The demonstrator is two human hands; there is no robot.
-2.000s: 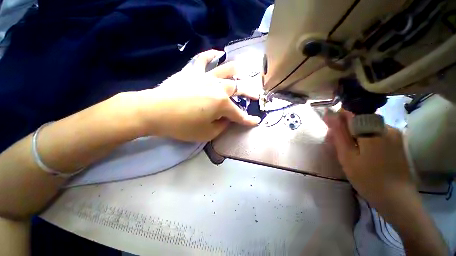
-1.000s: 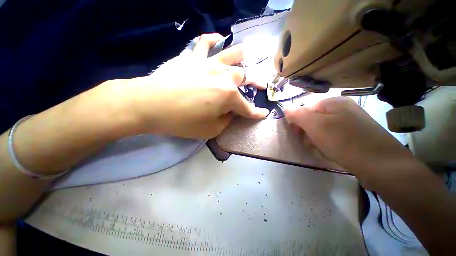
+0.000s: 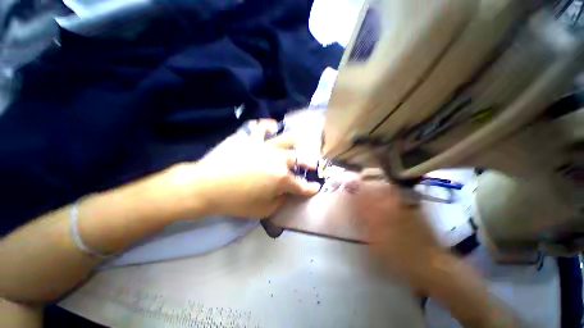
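My left hand (image 3: 246,176) lies on the cloth left of the needle area, its fingertips pressing a small dark navy piece (image 3: 311,173) beside the presser foot (image 3: 322,168). White cloth (image 3: 192,238) with a dark-stitched edge shows under my left wrist. The large navy cloth (image 3: 160,102) lies heaped behind my left hand. My right hand (image 3: 390,224) is blurred, just right of the needle area under the machine head (image 3: 410,70); whether its fingers hold anything cannot be told. Bright glare hides the detail at the foot.
The pale machine table (image 3: 256,282) has a printed ruler along its front edge. A blue pen-like stick (image 3: 442,183) lies right of the needle on pale pieces (image 3: 448,208). The cream machine body (image 3: 519,211) stands at the right.
The view has shifted, so the hands and foot sit lower in the picture. My right hand has moved back from the fingertips of my left hand. My left hand stays on the cloth.
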